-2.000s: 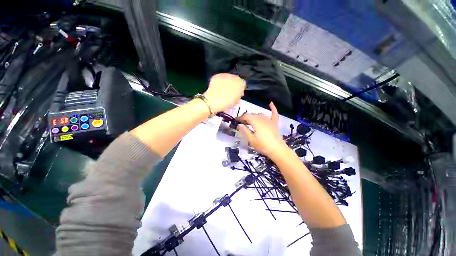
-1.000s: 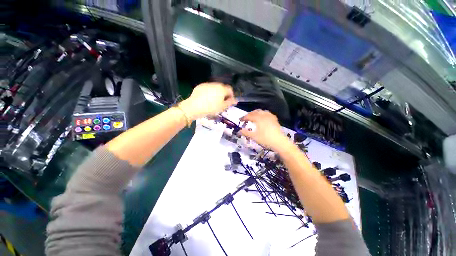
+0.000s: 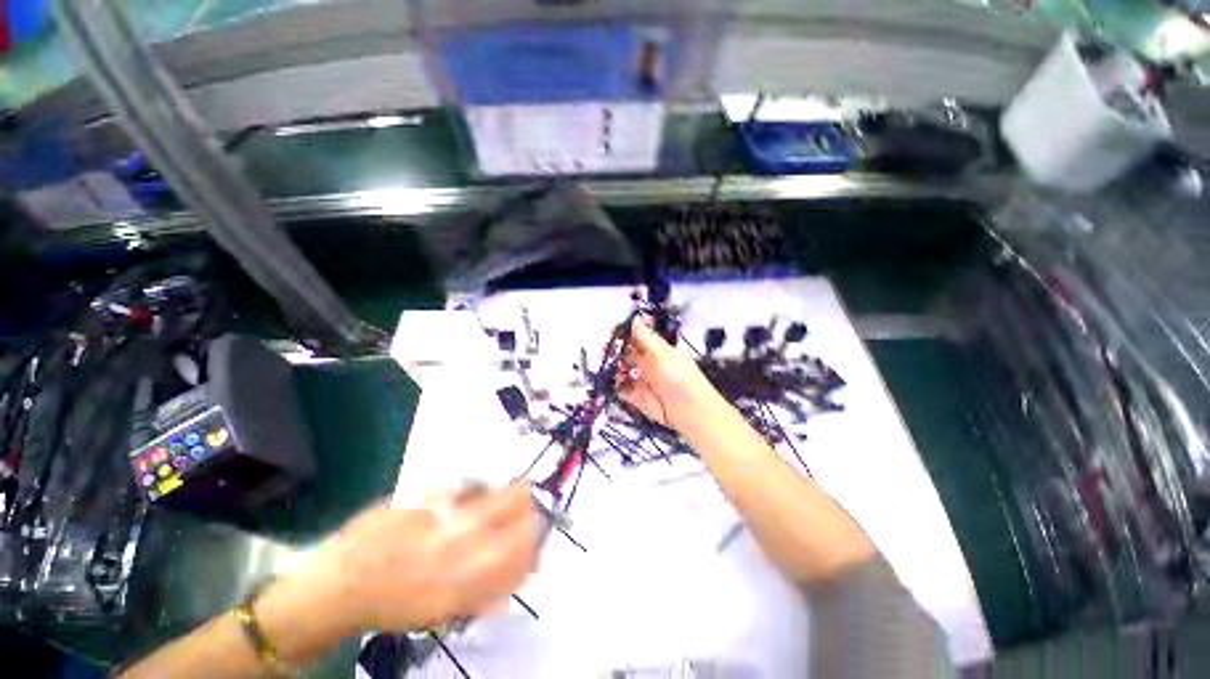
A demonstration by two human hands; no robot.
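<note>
My right hand (image 3: 664,381) is closed around a black wiring harness (image 3: 604,385) near the middle of the white board (image 3: 677,564). The harness slants down to the left, with a red part low on it and thin tails sticking out. My left hand (image 3: 445,547) is blurred, at the harness's lower end; whether its fingers grip the harness cannot be told. A tangled pile of black cable ties (image 3: 770,385) lies to the right of and under my right hand. Small black and silvery fixings (image 3: 518,398) lie left of the harness.
A white box (image 3: 438,338) is at the board's far left corner. The control box (image 3: 199,431) stands left. Bagged harnesses (image 3: 60,451) lie at the left and more (image 3: 1108,398) at the right. A blue parts tray (image 3: 723,246) and a black bag (image 3: 537,232) are behind the board.
The view has turned to the right. My left hand has come from the board's far corner down towards its near left. My right hand now holds up a slanting harness over the board.
</note>
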